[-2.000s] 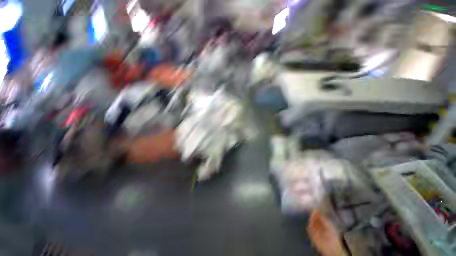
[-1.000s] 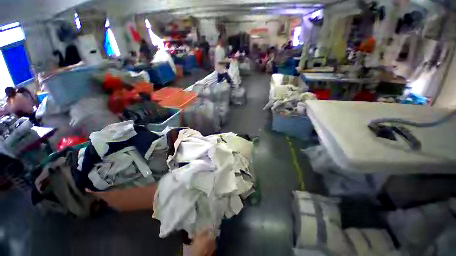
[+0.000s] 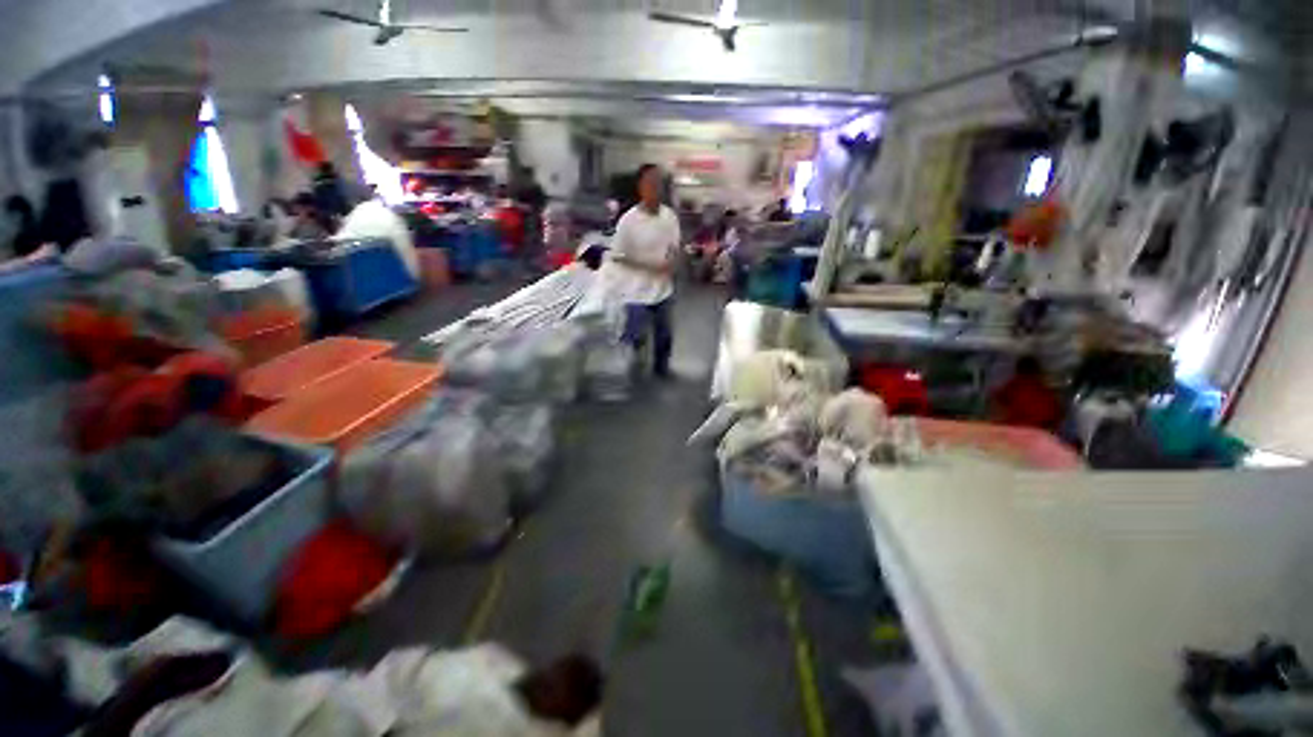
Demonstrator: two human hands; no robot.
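Note:
White and cream cloth (image 3: 432, 694) lies in a blurred heap along the bottom edge, left of centre, cut off by the picture's rim. A dark brown patch (image 3: 562, 688) sits at the heap's right end; I cannot tell what it is. I make out neither my left hand nor my right hand. Any contact between them and the cloth is hidden or out of the picture.
A grey-blue crate (image 3: 252, 540), orange crates (image 3: 353, 410) and bulky bags (image 3: 447, 468) line the aisle's left. A person (image 3: 647, 267) stands ahead. A grey-blue bin (image 3: 806, 530) of pale cloth and a pale table (image 3: 1066, 576) are right.
The view has moved forward and lifted. The white heap has dropped to the bottom edge, and the hand seen under it is no longer discernible. The person ahead appears larger.

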